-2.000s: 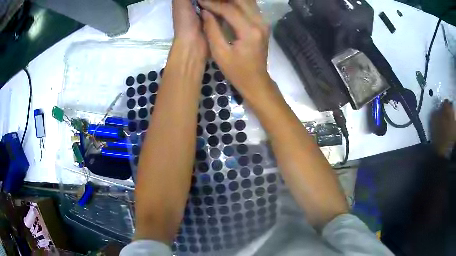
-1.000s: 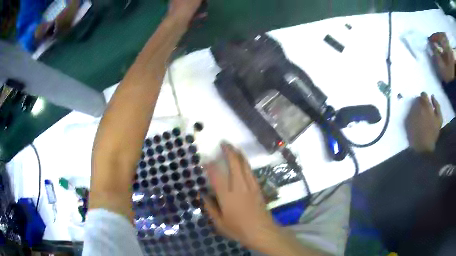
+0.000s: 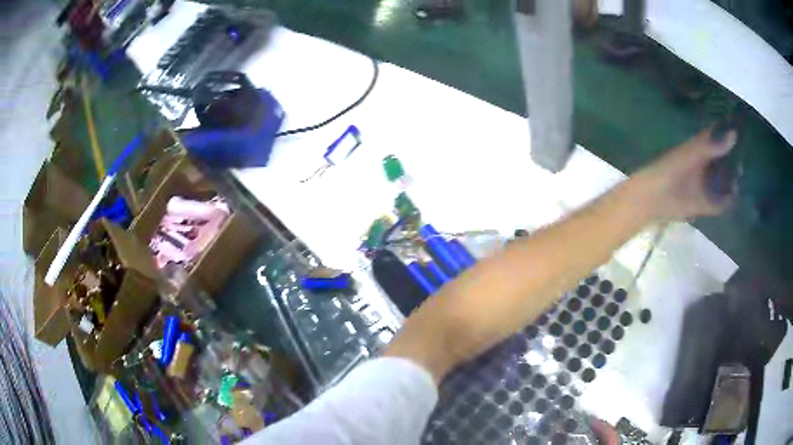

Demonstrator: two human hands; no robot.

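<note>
My left hand [image 3: 700, 178] is stretched out to the upper right, past the bench edge, its fingers around a small dark object [image 3: 720, 174] that is blurred and partly hidden. My left forearm crosses over a clear sheet with rows of black round pads [image 3: 561, 352]. Only what looks like a fingertip of my right hand [image 3: 603, 432] shows at the bottom edge, so its state cannot be told. Left of the sheet lie blue cylindrical cells [image 3: 448, 252] and small green boards with wires [image 3: 404, 206], beside a black curved piece [image 3: 397, 282].
A blue and black box [image 3: 235, 130] with a cable stands on the white bench [image 3: 443, 113]. A grey post [image 3: 548, 87] rises at the far edge. Cardboard boxes [image 3: 187, 235] and a clear blister tray [image 3: 326, 322] are at left. Black equipment [image 3: 696, 352] is at lower right.
The view has swung left, bringing the boxes into sight. Both hands were together; they have separated, and my left arm now reaches out with the dark object. My right hand has nearly left the picture.
</note>
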